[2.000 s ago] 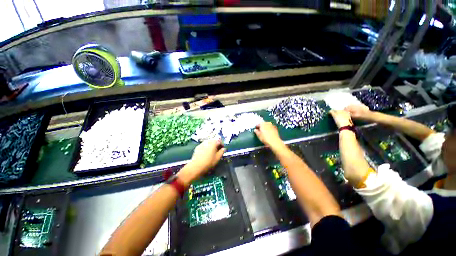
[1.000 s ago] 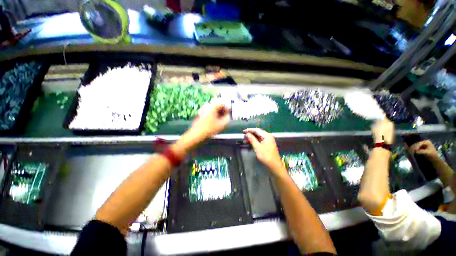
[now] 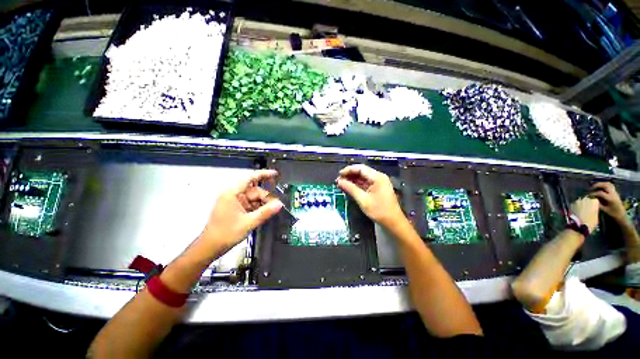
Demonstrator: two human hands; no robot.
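A green circuit board point(image 3: 319, 235) lies in a black pallet point(image 3: 309, 270) in front of me, with dark parts near its top and a bright white glare or area lower down. My left hand point(image 3: 242, 210) is over the pallet's left edge, thumb and fingers curled and partly apart; a thin pale line shows by its fingertips, but whether it is held is unclear. My right hand point(image 3: 372, 196) is at the board's upper right, thumb and index finger close together; any small part between them is too small to tell.
Behind are a black tray of white components point(image 3: 165, 70), green components point(image 3: 263, 87), silvery-white parts point(image 3: 333, 105), white connectors point(image 3: 393, 105) and black-and-silver components point(image 3: 484, 112). Other boards lie left point(image 3: 35, 203) and right point(image 3: 450, 216). A neighbour's hands point(image 3: 586, 210) are at far right.
Both hands have moved from the part piles and shelf edge to either side of the board. The view has tilted down. The neighbour's hands have moved from the piles to the pallets.
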